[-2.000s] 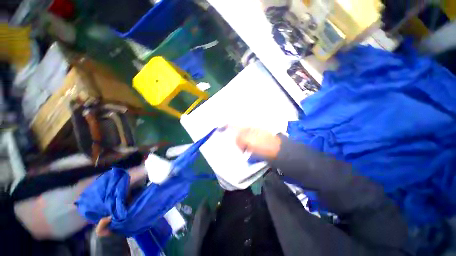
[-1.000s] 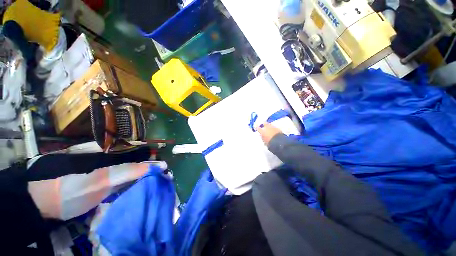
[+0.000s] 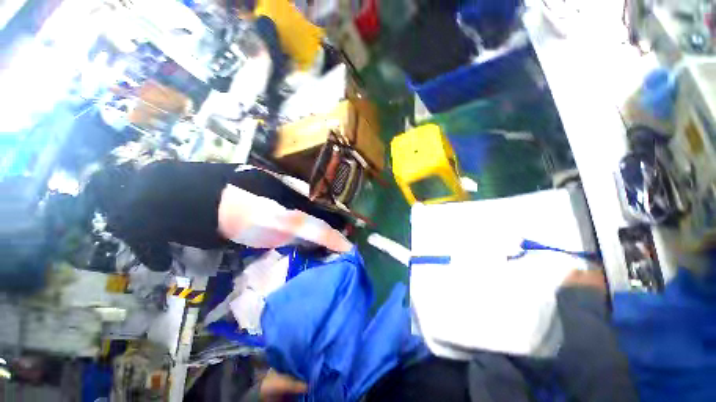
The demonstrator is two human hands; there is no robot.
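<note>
Bright blue cloth [image 3: 314, 314] hangs bunched at the lower centre, left of the white squarish box top [image 3: 487, 306]. A short blue strip [image 3: 430, 260] lies at the box top's left edge. Another thin blue strip [image 3: 546, 249] lies towards its right edge. My right hand [image 3: 582, 279] is blurred at the right edge of the box top, just below that strip; its fingers are not clear. My left hand [image 3: 281, 385] is small and blurred at the bottom edge, against the lower left of the blue cloth; its grip is unclear.
A yellow stool [image 3: 424, 153] and blue bin [image 3: 479, 82] stand beyond the box top. A white table [image 3: 577, 102] runs along the right, with a blue heap [image 3: 667, 338] below. Another person's arm [image 3: 275, 224] reaches towards the cloth from the left.
The view has swung left, so the box top and stool appear further right. My right hand has moved from the middle of the box top to its right edge. My left hand has come into view.
</note>
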